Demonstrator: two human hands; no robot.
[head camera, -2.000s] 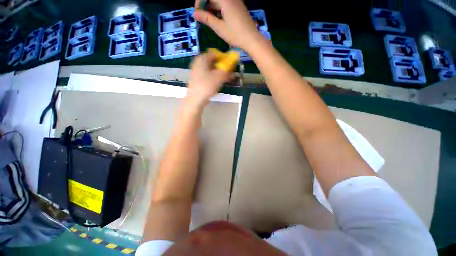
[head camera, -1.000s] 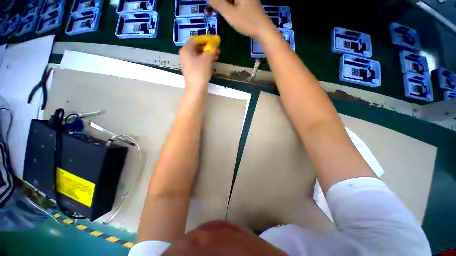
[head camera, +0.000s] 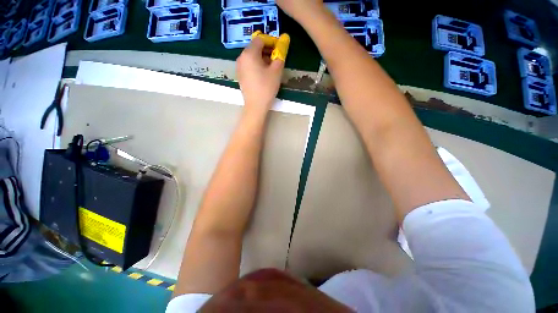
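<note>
Yellow finger cots (head camera: 280, 48) cover two fingertips of my left hand (head camera: 260, 72). Those fingertips are spread apart and nothing shows between them. The hand is over the conveyor's near edge, at the lower right of a light-blue tray (head camera: 249, 27) with black parts and a small patterned square. My right hand (head camera: 300, 6) is cut off by the top edge. Its fingers and anything in them are out of the picture. Its forearm passes in front of another blue tray (head camera: 369, 36).
More blue trays (head camera: 470, 73) stand along the dark green conveyor. Two beige boards (head camera: 153, 122) lie below its worn metal edge (head camera: 183, 68). A black box (head camera: 101, 205) with a yellow label and cable is at left, dark pliers (head camera: 54, 113) beyond it. White cloth or paper (head camera: 462, 174) lies by my right forearm.
The trays near my hands have shifted right in view. My left hand has moved right and its yellow fingertips have spread. My right hand has moved up, mostly out of the picture.
</note>
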